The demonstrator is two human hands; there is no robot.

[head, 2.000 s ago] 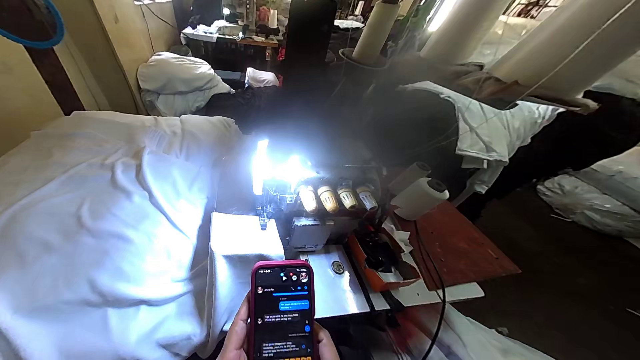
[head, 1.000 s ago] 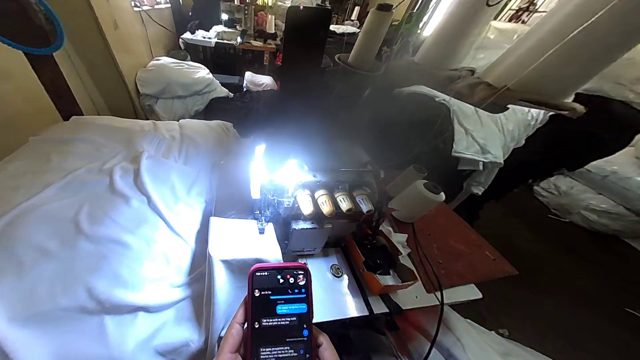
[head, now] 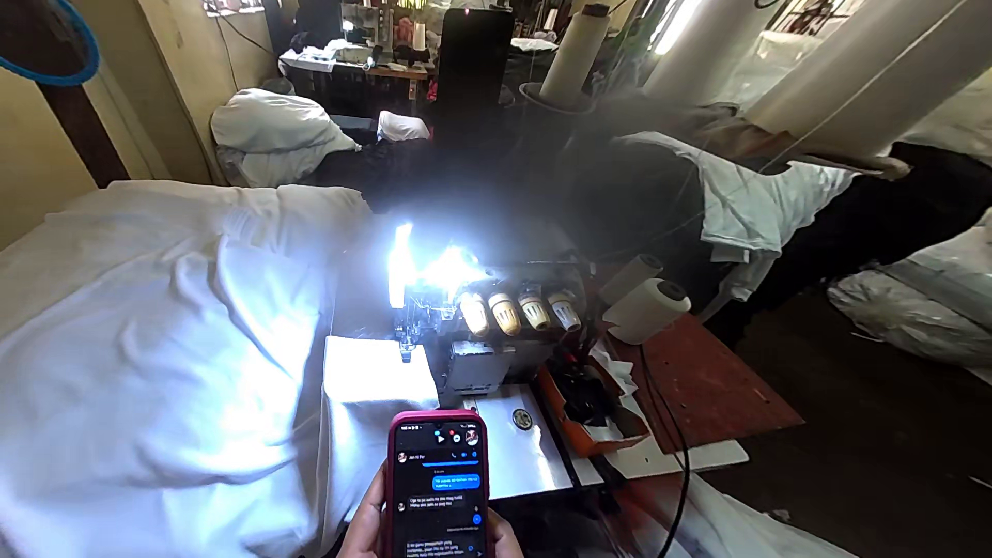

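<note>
At the bottom centre, my left hand (head: 367, 521) and my right hand (head: 504, 536) hold a smartphone (head: 438, 496) in a red case from both sides. Its lit screen shows a chat. Just beyond stands an overlock sewing machine (head: 477, 364) with several tension dials (head: 505, 313) in a row and a glaring lamp (head: 449, 267). White fabric (head: 380, 376) lies under its presser foot (head: 406, 353). The lower parts of both hands are cut off by the frame.
A large heap of white fabric (head: 155, 372) fills the left. To the right are an orange box (head: 593, 446) of dark items, a thread cone (head: 647, 310), a red-brown board (head: 709, 380) and a hanging black cable (head: 682, 465). Plastic-wrapped bundles (head: 922, 302) lie at far right.
</note>
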